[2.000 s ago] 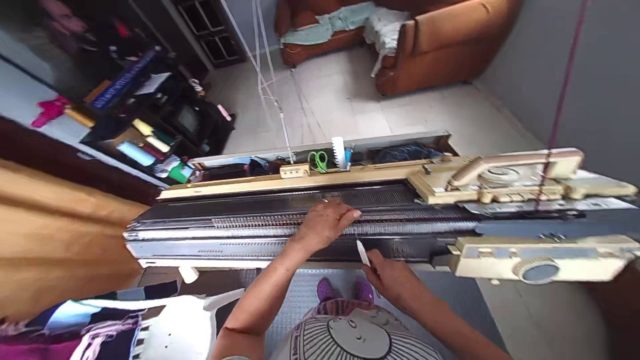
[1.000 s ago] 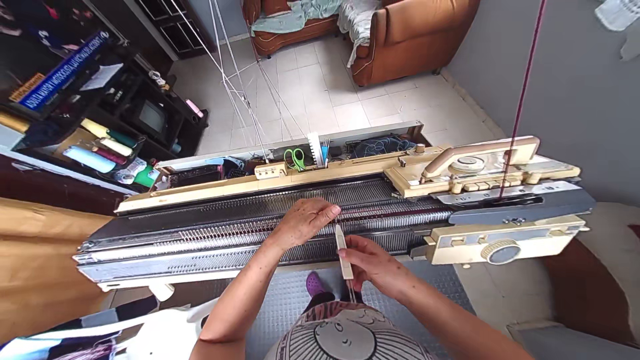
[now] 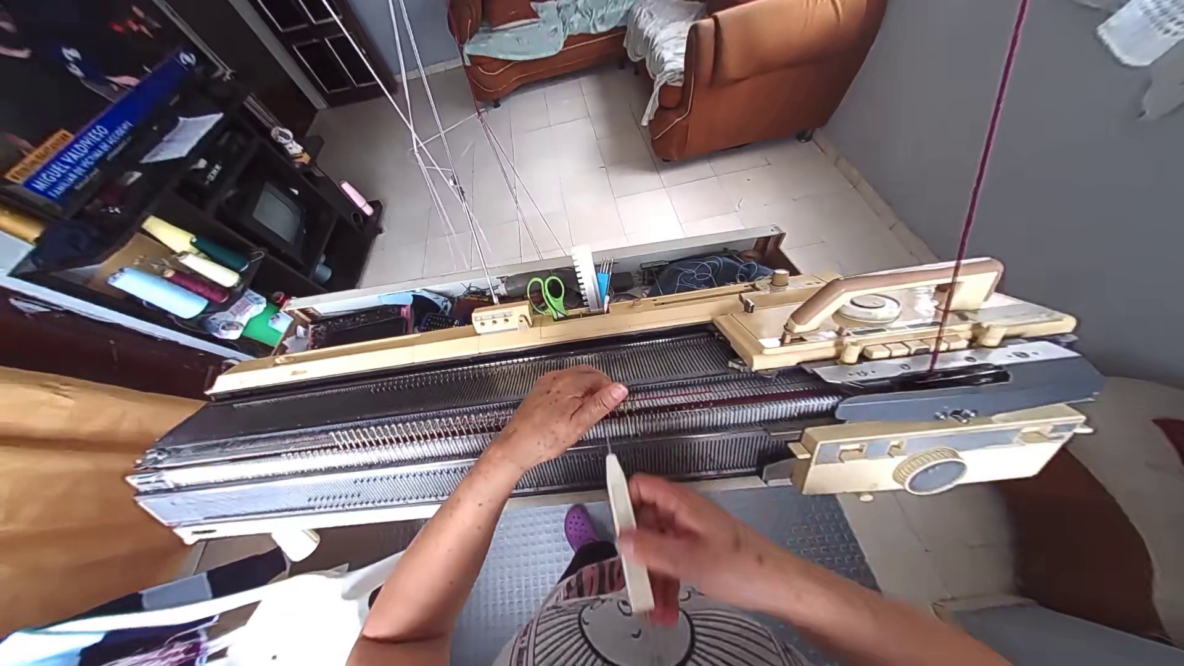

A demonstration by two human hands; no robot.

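Observation:
A double-bed knitting machine (image 3: pixel 444 356) spans the view, its beds lined with rows of needles. My left hand (image 3: pixel 560 416) lies over the gap between the beds, thumb and fingers close together; whether they pinch anything cannot be seen. In my right hand (image 3: pixel 671 546) is a pale-handled tool (image 3: pixel 629 527) with a thin metal tip, pointing up at the front bed just below my left hand. The main carriage (image 3: pixel 869 324) and the ribber carriage (image 3: pixel 943 458) sit at the right end. Dark red yarn (image 3: pixel 982 176) runs down into the carriage.
Behind the beds, a tray holds green-handled scissors (image 3: pixel 548 296), a white comb-like strip (image 3: pixel 586 277) and blue tangled yarn (image 3: pixel 708 275). Pale strands (image 3: pixel 435 166) hang above the machine. Yarn cones (image 3: pixel 159 292) stand on a shelf at left. Armchairs (image 3: pixel 777 69) are beyond; fabric (image 3: pixel 305 620) lies lower left.
The right hand has drawn the tool slightly down from the needles, so its tip is now farther from the left hand. The left hand stays over the beds.

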